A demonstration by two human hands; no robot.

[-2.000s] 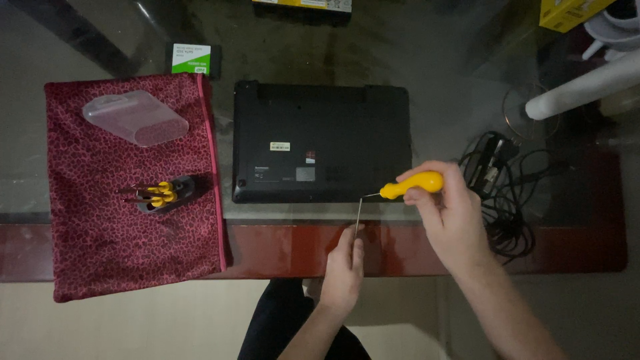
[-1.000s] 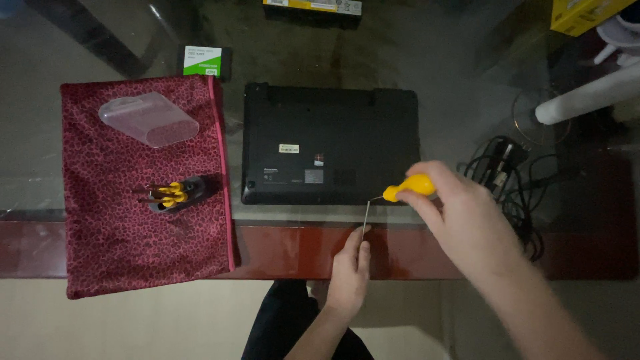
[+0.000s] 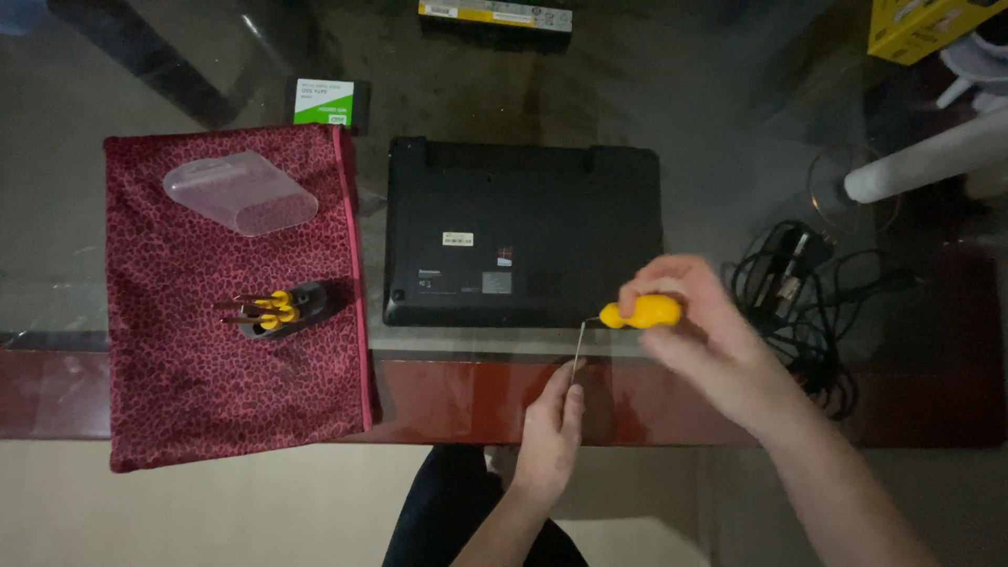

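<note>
A black laptop (image 3: 524,213) lies upside down on the glass tabletop, its underside bearing small stickers. My right hand (image 3: 701,339) grips a screwdriver by its yellow handle (image 3: 650,312), the shaft pointing left toward the laptop's near edge. Between thumb and fingers, my left hand (image 3: 554,429) pinches a thin flat piece (image 3: 579,353), seen almost edge-on and too thin to identify. The screwdriver's tip is at the top end of this piece; whether they touch is hard to tell.
On a pink patterned cloth pouch (image 3: 236,409) lie a clear plastic cover (image 3: 244,193) and a dark holder (image 3: 303,311) with several yellow-handled screwdrivers. Beyond are a green-and-white SSD (image 3: 324,102) and a laptop battery (image 3: 494,24). Black cables (image 3: 795,299) and a white roll (image 3: 929,157) lie right.
My right hand has turned the screwdriver, whose handle now lies more level. My left hand keeps its pinch on the thin piece. The view has shifted slightly.
</note>
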